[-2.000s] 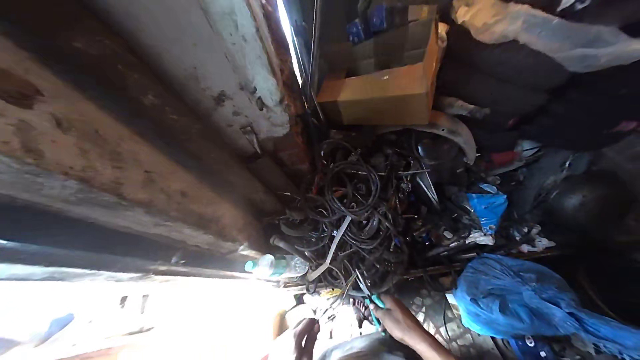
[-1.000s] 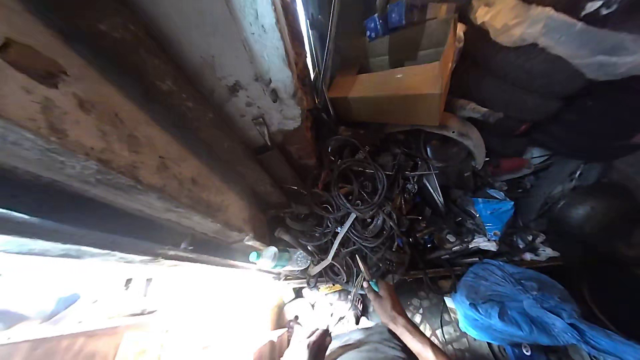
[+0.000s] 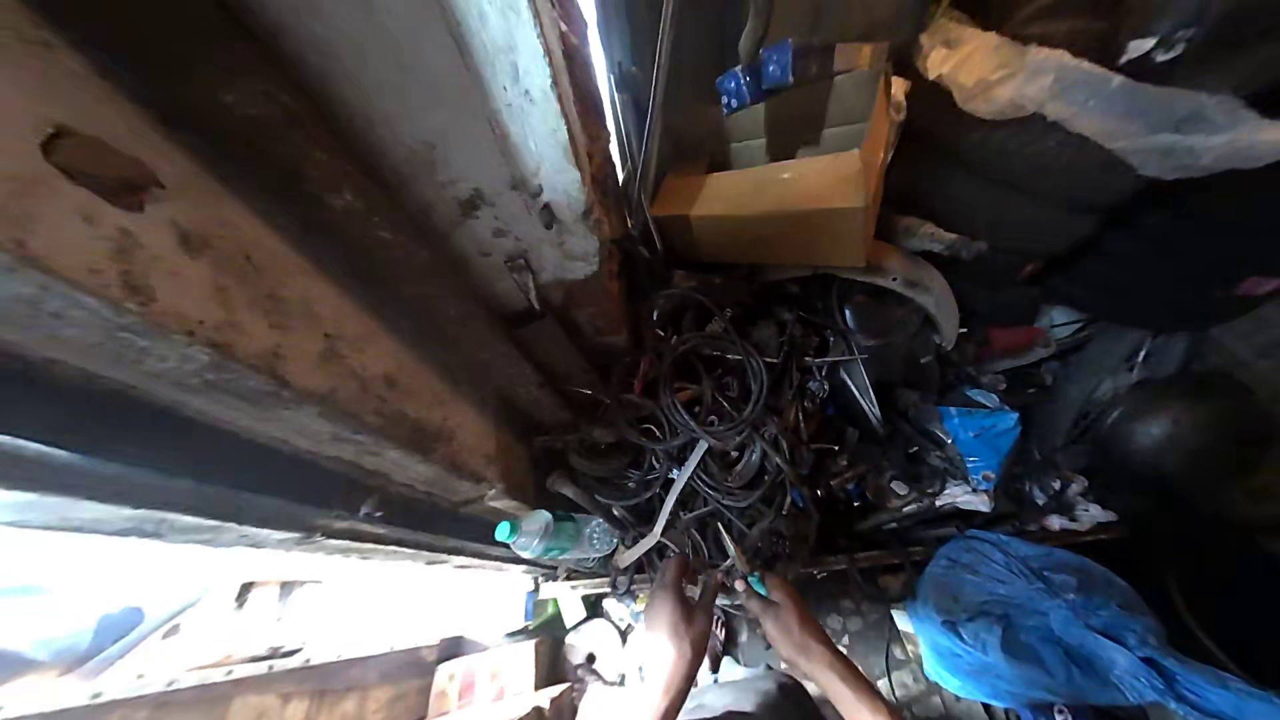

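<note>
A tangled heap of black cables [image 3: 715, 395] lies ahead of both hands. My right hand [image 3: 785, 615] grips a tool with a teal handle [image 3: 757, 584]; its narrow metal blades [image 3: 732, 548] point up toward the heap, and whether it is scissors or pliers I cannot tell. Close on its left, my left hand [image 3: 678, 605] is raised at the near edge of the heap, fingers bent; whether something thin is between them is unclear. A pale flat strip [image 3: 668, 500] lies across the cables. On its left side rests a clear plastic bottle with a green cap [image 3: 560, 535].
An open cardboard box [image 3: 770, 215] stands behind the cables. A blue plastic bag [image 3: 1040, 620] sits at the right, with a small blue packet [image 3: 980, 435] beyond it among dark scraps. The worn wall [image 3: 400, 200] and its ledge run along the left.
My left hand has moved up to the edge of the cable heap, beside my right hand. The right hand still holds the teal-handled tool.
</note>
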